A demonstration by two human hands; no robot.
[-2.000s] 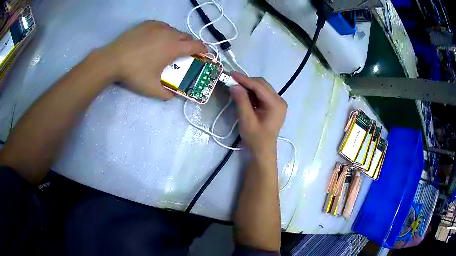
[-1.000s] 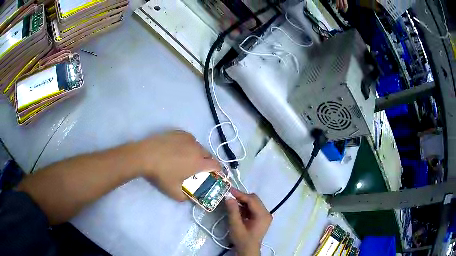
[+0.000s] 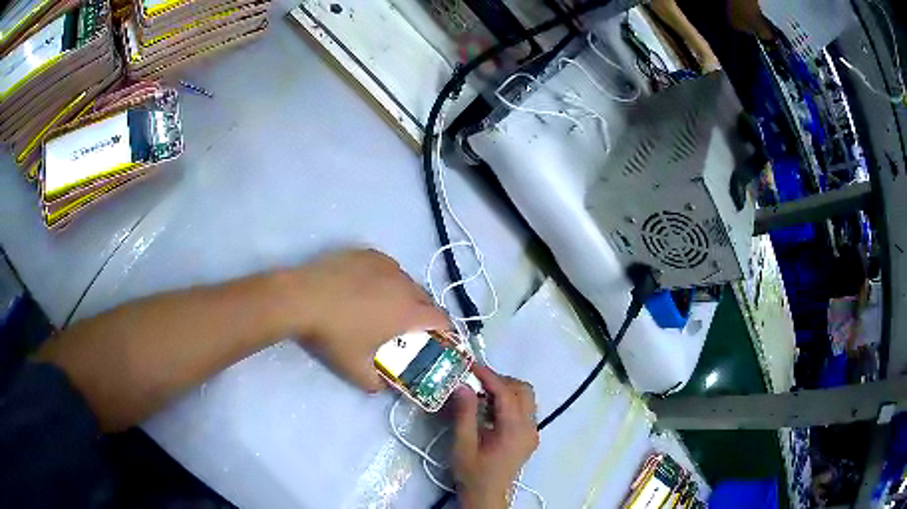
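A power bank unit with a pinkish rim, a white battery cell and a green circuit board lies low over the white bench. My left hand holds its cell end from above. My right hand pinches a white USB plug at the board end. My fingers partly hide the plug, and I cannot tell how far it sits in the port. The thin white cable loops on the bench beside the unit.
Stacked units stand at the upper left. More units and a blue bin are at the lower right edge. A grey metal box with a fan grille stands at the right. A black cable crosses the bench. A person's arm shows at the top.
Over two seconds the view has swung toward the stacked units and metal box. My left hand still holds the unit, and my right hand still pinches the plug, now closer against the board end.
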